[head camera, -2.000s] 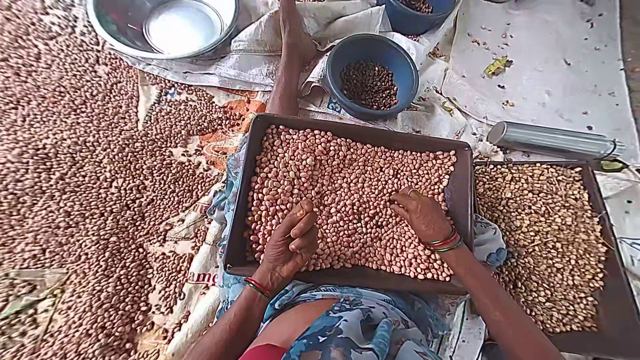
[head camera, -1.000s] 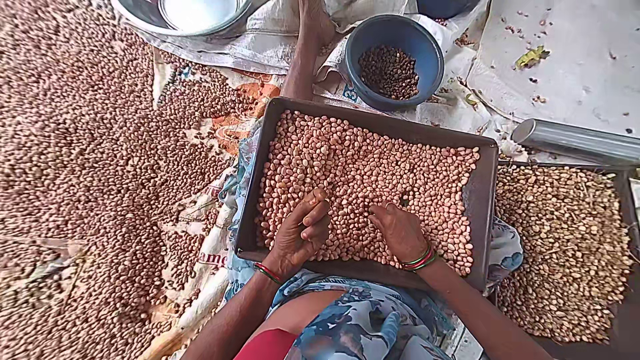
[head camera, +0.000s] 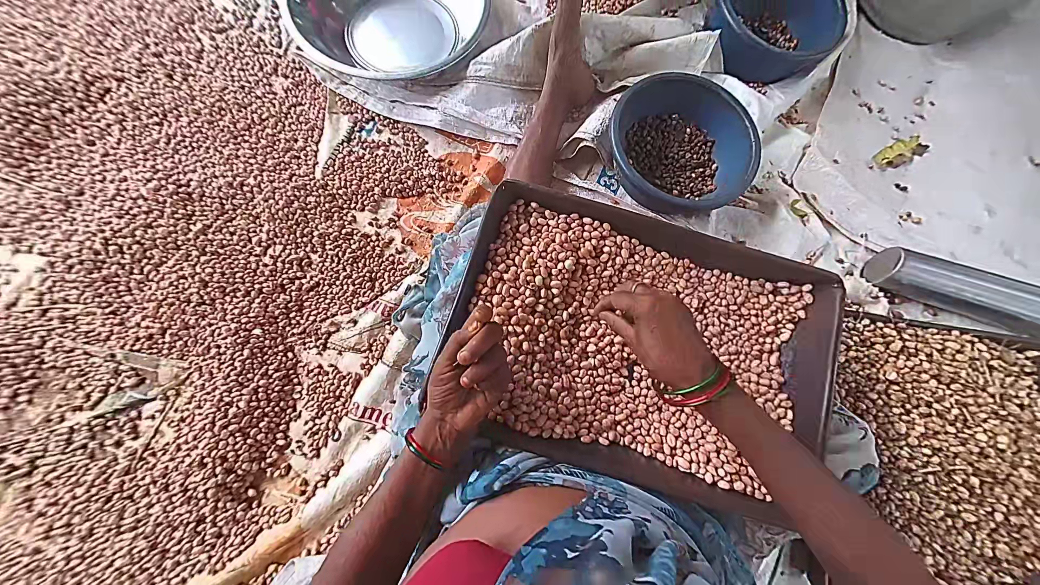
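Note:
A dark rectangular tray (head camera: 822, 357) rests on my lap, spread with pinkish-brown nuts or seeds (head camera: 569, 325). My left hand (head camera: 470, 370) is raised over the tray's left side, fingers curled in with the thumb against them; whether anything small lies inside cannot be seen. Over the middle of the tray, my right hand (head camera: 660, 331) reaches down with bent fingers close to the nuts, and its fingertips are partly hidden. Both wrists wear red and green bangles. Beyond the tray's far edge stands a blue bowl (head camera: 735, 134) with darker nuts in it.
Many nuts (head camera: 203, 244) cover the sheets at left. A wide metal basin (head camera: 479, 36) and a second blue container (head camera: 800, 61) stand at the back. To the right lie a metal cylinder (head camera: 959, 284) and another tray's load of paler pieces (head camera: 934, 422). A bare foot (head camera: 573, 81) extends beyond the tray.
My right hand has moved from the tray's near part toward its middle. My left hand stays curled over the left side, now nearer the tray's left edge.

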